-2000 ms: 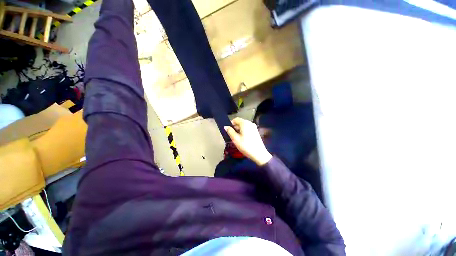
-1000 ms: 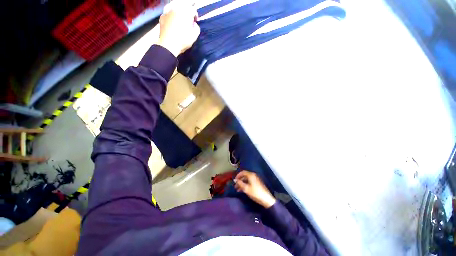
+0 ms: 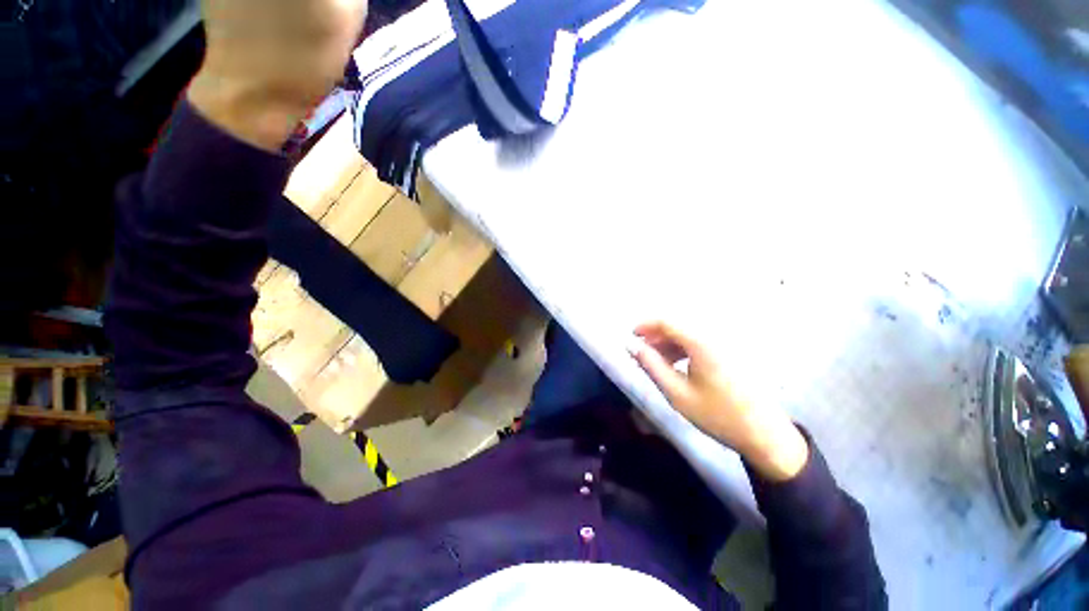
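Note:
A bundle of dark strips with white bands [image 3: 412,102] drapes over the far-left end of the white table cover [image 3: 717,179]. One waistband strip [image 3: 484,78] is raised off it in a bend and runs out at the top edge. My left hand [image 3: 281,54] is large and blurred at the upper left, partly cut off by the top edge; its fingers and any grip are hidden. My right hand [image 3: 705,388] is over the table's near edge, fingers slightly curled and apart, holding nothing visible.
The steam iron [image 3: 1033,448] is at the right, with a dark flat plate [image 3: 1069,275] beyond it. A dark finished stack [image 3: 358,292] lies on cardboard boxes [image 3: 454,257] below the table. A wooden frame [image 3: 54,388] is at the far left.
My left hand has moved left, away from the bundle. One strip now bends up over the table. My right hand has risen from beside the table to its near edge.

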